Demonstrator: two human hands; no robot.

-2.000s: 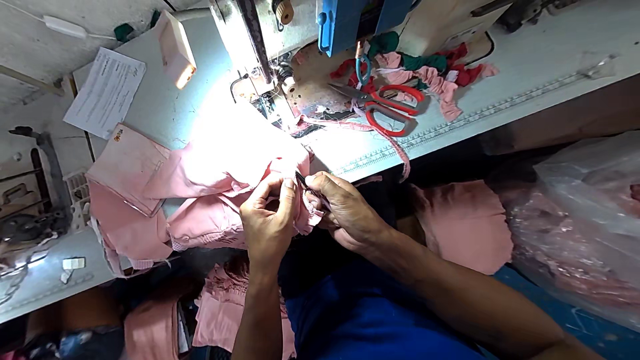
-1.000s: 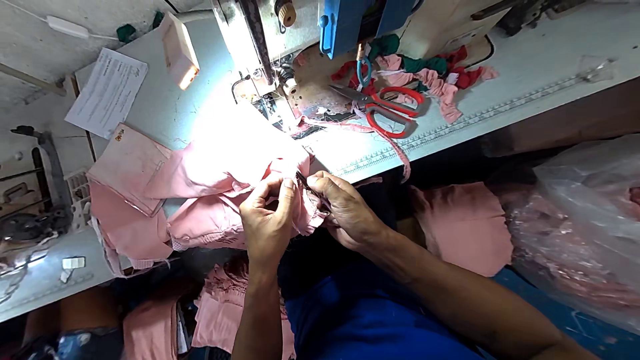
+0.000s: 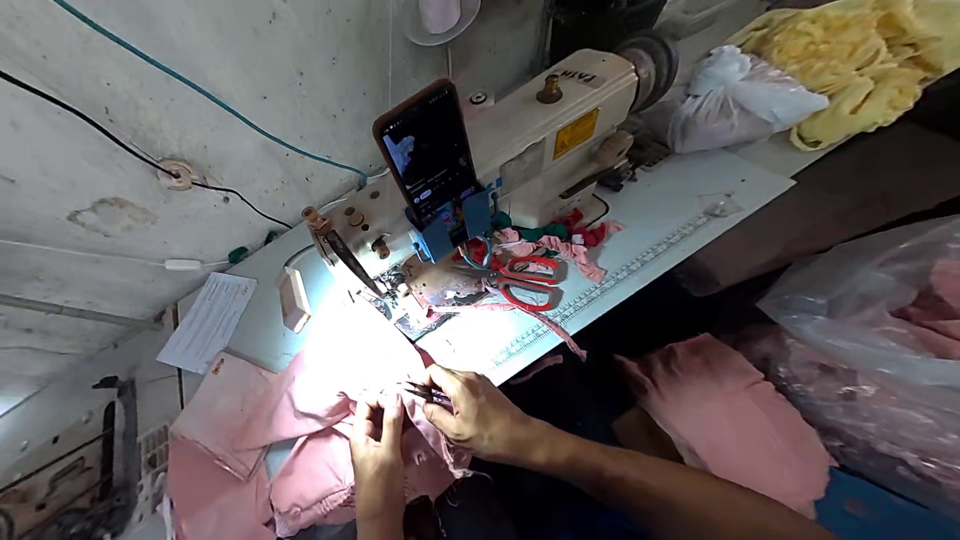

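Observation:
Pink fabric (image 3: pixel 315 457) is gathered at the near edge of the sewing table, partly washed out by the lamp's glare. My left hand (image 3: pixel 379 435) pinches it between thumb and fingers. Just to the right, my right hand (image 3: pixel 472 412) grips small dark thread snips (image 3: pixel 430 394), their tips pointing left at the cloth by my left fingertips. Beyond both hands stands an industrial sewing machine (image 3: pixel 517 135); its needle area is bright with glare. Red-handled scissors (image 3: pixel 525 281) lie on the table right of the needle, beside pink, green and red fabric scraps (image 3: pixel 574 244).
A phone (image 3: pixel 427 150) stands in a blue holder on the machine. A paper (image 3: pixel 208 322) and a small pale box (image 3: pixel 294 300) lie at left. Tied bags (image 3: pixel 742 97) sit at the back right. Pink cloth (image 3: pixel 727 420) and a clear plastic bag (image 3: pixel 847 300) are at lower right.
The view has tilted up, bringing in the phone and the whole machine. The snips in my right hand now show clearly, with their tips at the cloth.

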